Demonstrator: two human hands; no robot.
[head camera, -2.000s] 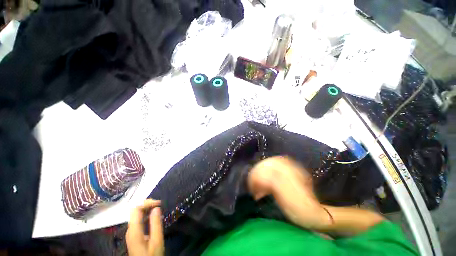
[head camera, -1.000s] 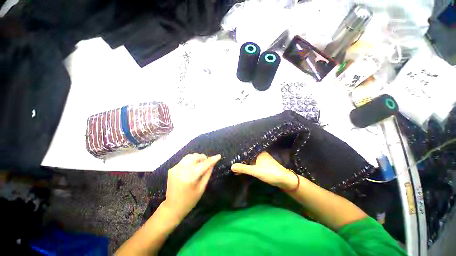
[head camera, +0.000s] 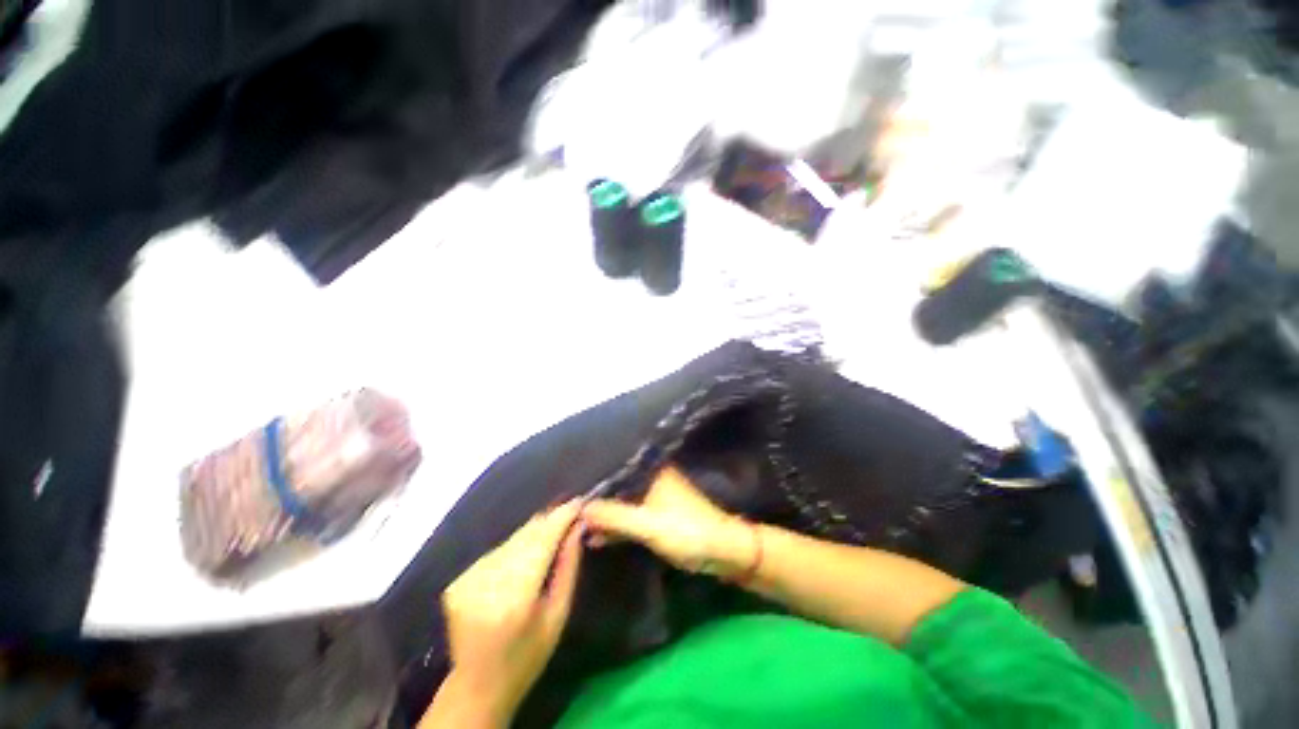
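Note:
The black garment piece (head camera: 556, 434) lies over my lap and the table's front edge. A flecked decorative trim (head camera: 788, 459) runs along its edge in a curve. My left hand (head camera: 516, 587) and my right hand (head camera: 675, 524) meet at the garment's trimmed edge, fingertips together, pinching the cloth between them. The frame is blurred, and any needle or thread at the fingertips cannot be made out.
A striped bundle (head camera: 304, 481) with a blue band lies at left. Two black thread cones (head camera: 638, 242) stand behind the garment, another cone (head camera: 974, 296) lies at right. A dark smartphone (head camera: 776, 188) lies behind. Dark cloth (head camera: 328, 114) covers the back left. A blue object (head camera: 1044, 447) is at right.
My right hand has come from over the middle of the garment to the trimmed edge, and both hands have closed together on the cloth. The view has shifted and blurred.

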